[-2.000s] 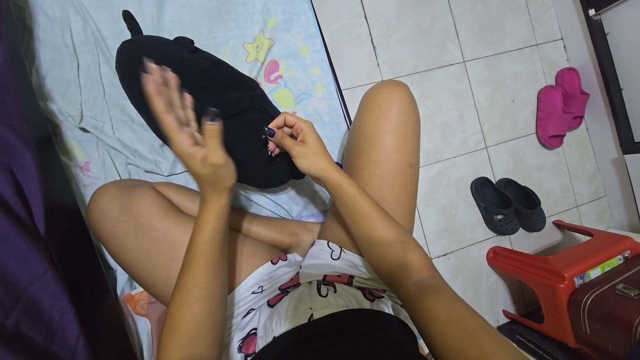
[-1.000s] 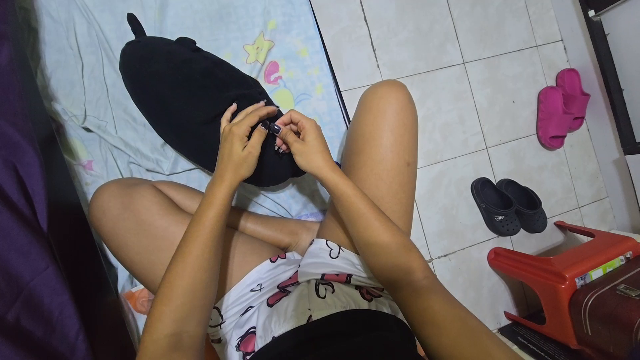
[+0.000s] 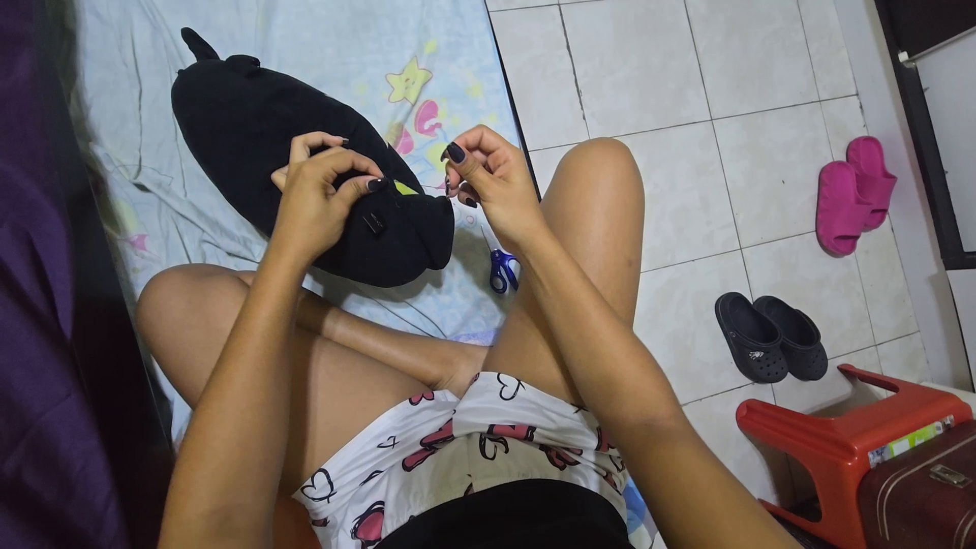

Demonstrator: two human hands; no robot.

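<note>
A black plush toy (image 3: 282,130) lies slantwise on the patterned bedsheet, with a small dark tag (image 3: 374,222) on its near part and a bit of yellow-green at its right edge. My left hand (image 3: 319,191) pinches the black fabric between thumb and index finger. Just right of the toy's edge is my right hand (image 3: 492,179), thumb and fingertips pinched together; a thin strand seems to run from the toy towards them, though what the fingertips hold is too small to tell. Blue-handled scissors (image 3: 502,270) lie on the sheet below my right hand, beside the raised knee.
The bed's edge runs beside my right knee. On the tiled floor to the right are pink slides (image 3: 845,198), black clogs (image 3: 770,335) and a red plastic stool (image 3: 846,427) next to a brown case (image 3: 923,488). Purple cloth (image 3: 53,305) hangs at the left.
The two hands, close together one second ago, are now apart, the right one farther right and up. The toy's near end has shifted, and the tag and scissors now show.
</note>
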